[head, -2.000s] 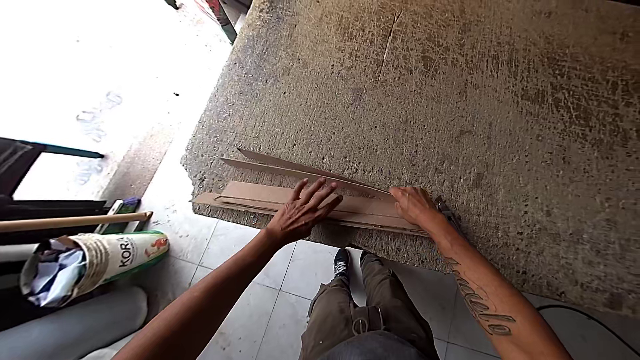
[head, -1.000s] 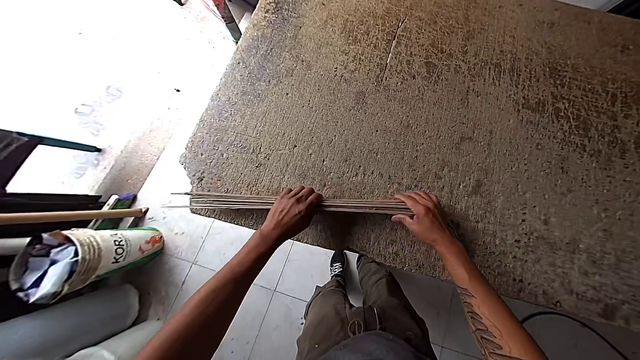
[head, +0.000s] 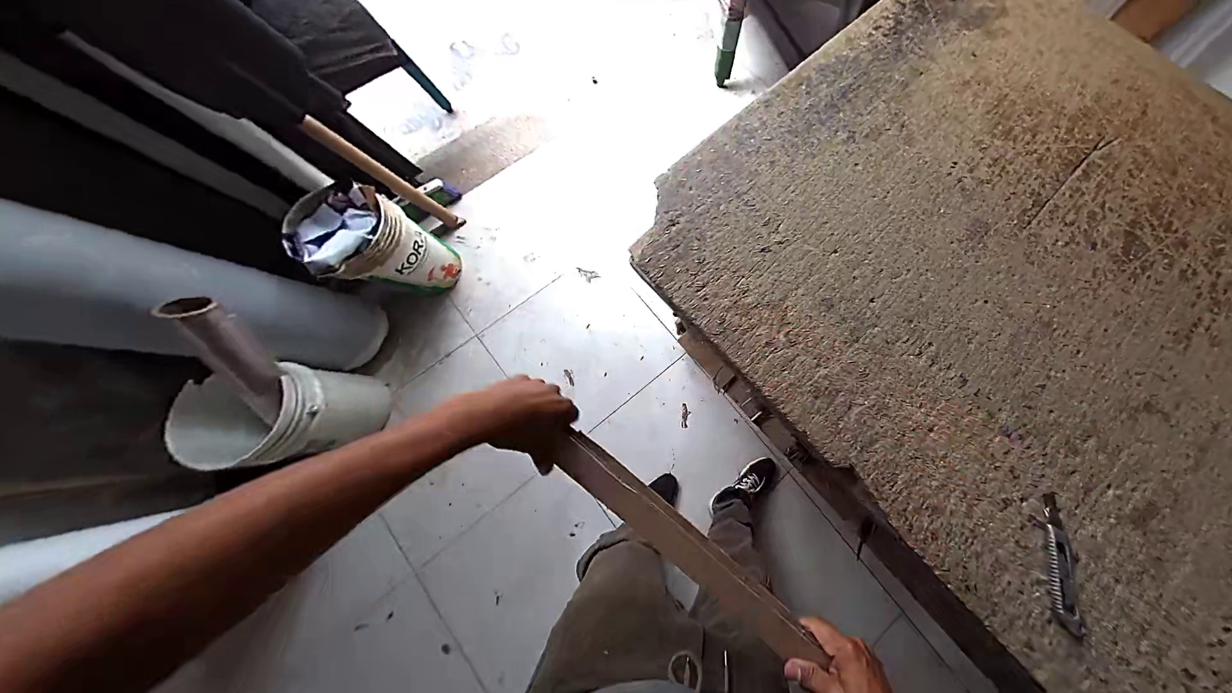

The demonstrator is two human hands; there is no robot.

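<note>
A bundle of long, thin brown strips (head: 674,534), which look like cardboard, is held in front of my legs, off the table. My left hand (head: 529,419) is closed around the upper left end of the bundle. At the lower right end, my right hand (head: 839,662) grips it with the thumb on top. To the right, on the worn tabletop, lies a utility knife (head: 1059,568), touched by neither hand.
The rough table (head: 866,289) fills the right side. At left stand a bucket of crumpled scraps (head: 423,255), a white bucket (head: 337,409) holding a tube (head: 226,356), a wooden pole (head: 375,168) and a large grey roll (head: 192,284). Debris dots the tiled floor.
Both hands have lifted the strips off the table edge and moved them over the floor. Loose and fanned at first, the strips were then stacked on edge. The view has swung left.
</note>
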